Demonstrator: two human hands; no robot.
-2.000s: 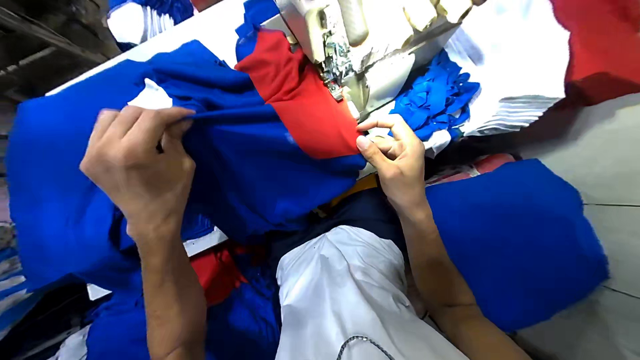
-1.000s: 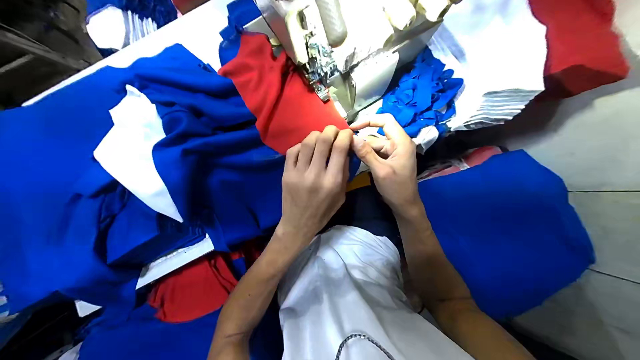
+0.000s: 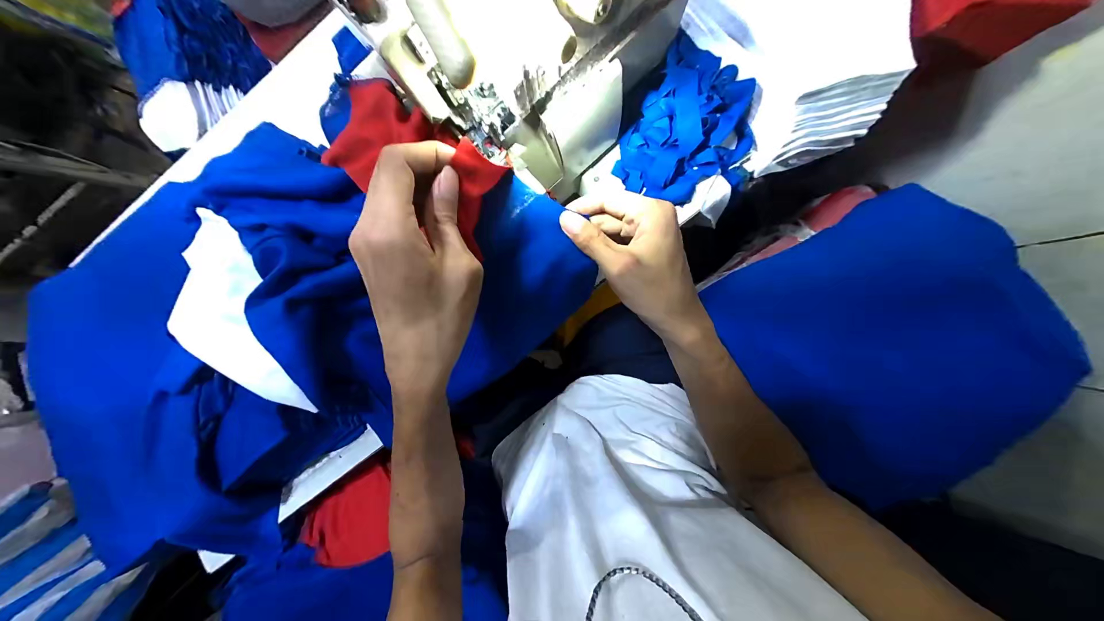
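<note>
My left hand (image 3: 418, 228) pinches the red fabric panel (image 3: 377, 129) between thumb and forefinger, just in front of the presser foot area of a sewing machine (image 3: 487, 121). My right hand (image 3: 634, 250) pinches the edge of the blue fabric (image 3: 535, 267) to the right of the needle area, where red and blue cloth meet under the machine's head. The blue cloth spreads left across the table in folds, with a white fabric piece (image 3: 224, 310) lying on it. The needle itself is too small to tell.
Blue fabric strips (image 3: 686, 125) lie heaped right of the machine, beside stacked white fabric (image 3: 832, 112). Red cloth (image 3: 983, 30) is at the upper right. A large blue piece (image 3: 897, 345) hangs at the right. More blue and white pieces (image 3: 172, 116) stand at the upper left.
My left hand has moved from beside my right hand up and left, onto the red panel. Blue cloth now shows between my hands, where red showed before.
</note>
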